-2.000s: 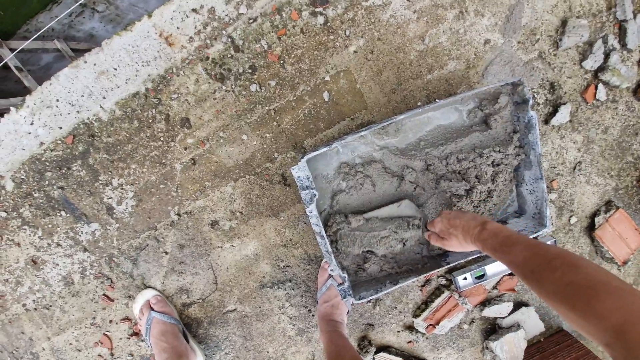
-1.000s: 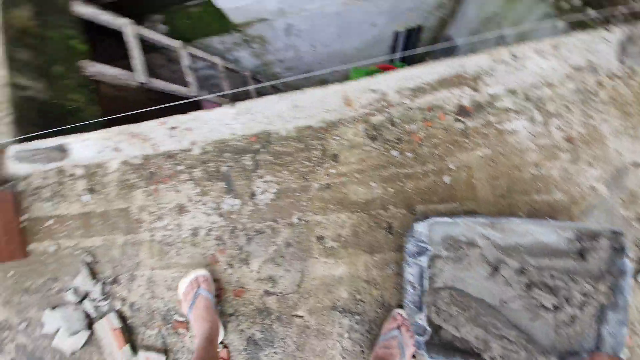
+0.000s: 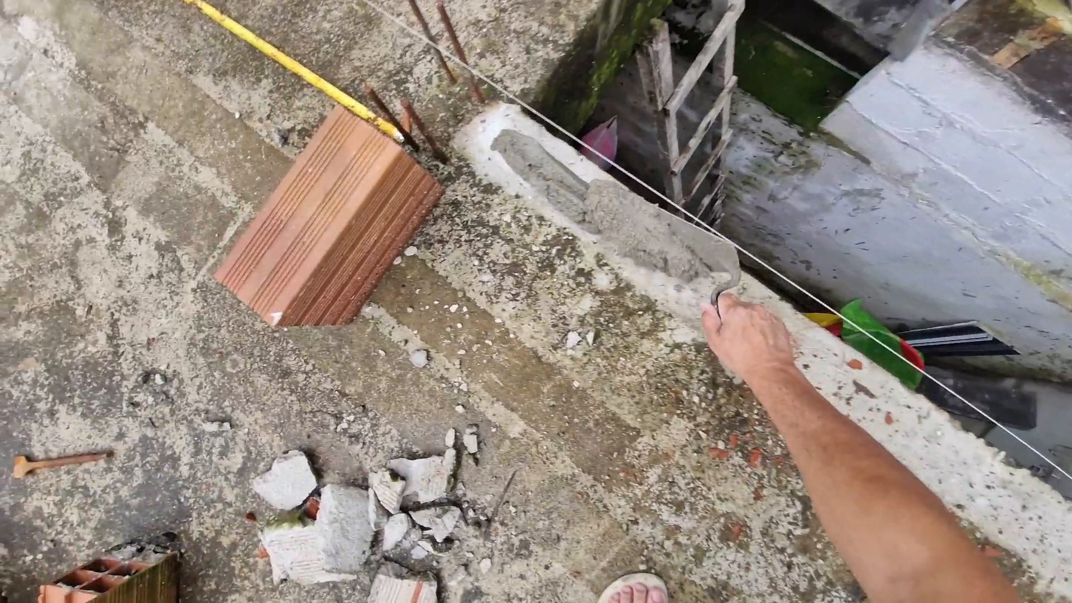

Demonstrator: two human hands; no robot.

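Note:
My right hand is closed round the handle of a masonry trowel, whose blade carries a heap of grey mortar. The blade lies over the pale concrete ledge, close beside a taut white string. Beyond its tip, a strip of mortar is spread along the ledge's end. A hollow clay brick rests on the slab left of the trowel, with a yellow rod reaching its upper corner. My left hand is out of view.
Rusty rebar stubs stick up near the ledge's end. Past the ledge the level drops, with a wooden ladder below. Broken masonry rubble, a hammer and another hollow brick lie on the slab. My sandalled foot shows at the bottom.
The view has swung from the mortar tub to the ledge's end. Two seconds ago my right hand was in the tub's mortar; now it holds the loaded trowel over the ledge.

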